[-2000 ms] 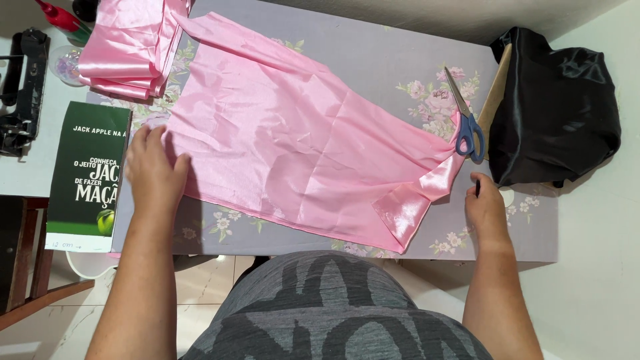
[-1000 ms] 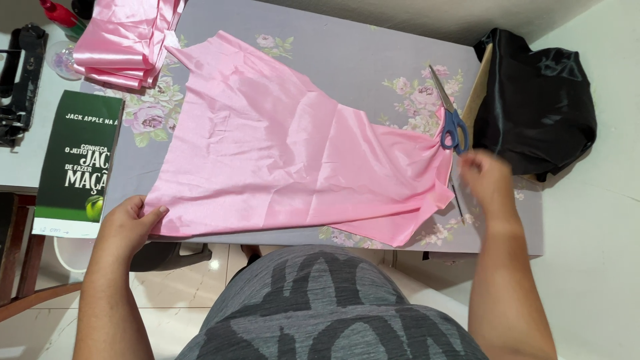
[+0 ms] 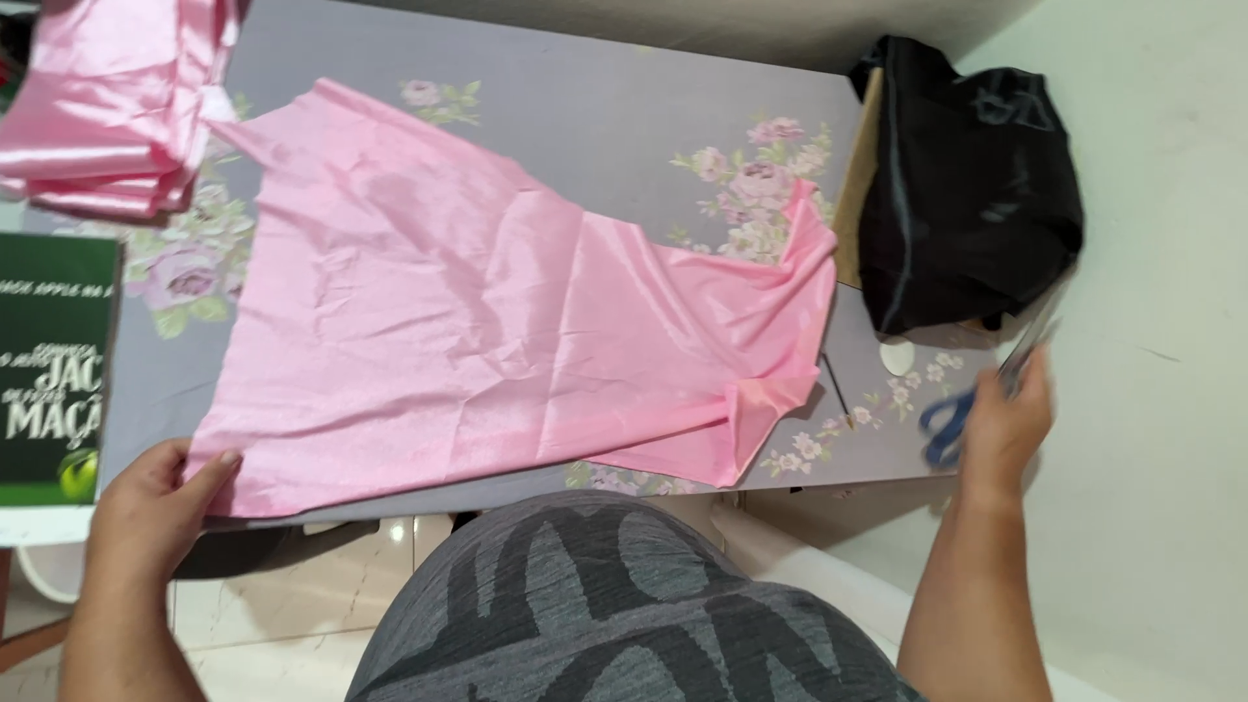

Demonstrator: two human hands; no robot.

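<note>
A piece of pink satin fabric (image 3: pixel 468 322) lies spread and wrinkled over the table, its right end bunched and folded. My left hand (image 3: pixel 161 502) pinches the fabric's lower left corner between thumb and fingers, at the table's front edge. Off the fabric's right side, my right hand (image 3: pixel 1009 419) grips a pair of scissors with blue handles (image 3: pixel 944 427); the blades point up and to the right, blurred, beside the black bag. A thin dark stick-like tool (image 3: pixel 837 392) rests on the table just right of the fabric. Near the bag lies a small white oval piece (image 3: pixel 897 356).
A black fabric bag (image 3: pixel 975 195) stands at the table's right end against the wall. Folded pink satin (image 3: pixel 107 107) is stacked at the upper left, above a green printed book or box (image 3: pixel 54 370). The floral-covered table (image 3: pixel 604 88) ends just before my torso.
My right hand has picked up the scissors from the fabric's right end and moved right with them. My left hand, earlier flat on the fabric, has come to hold its lower left corner.
</note>
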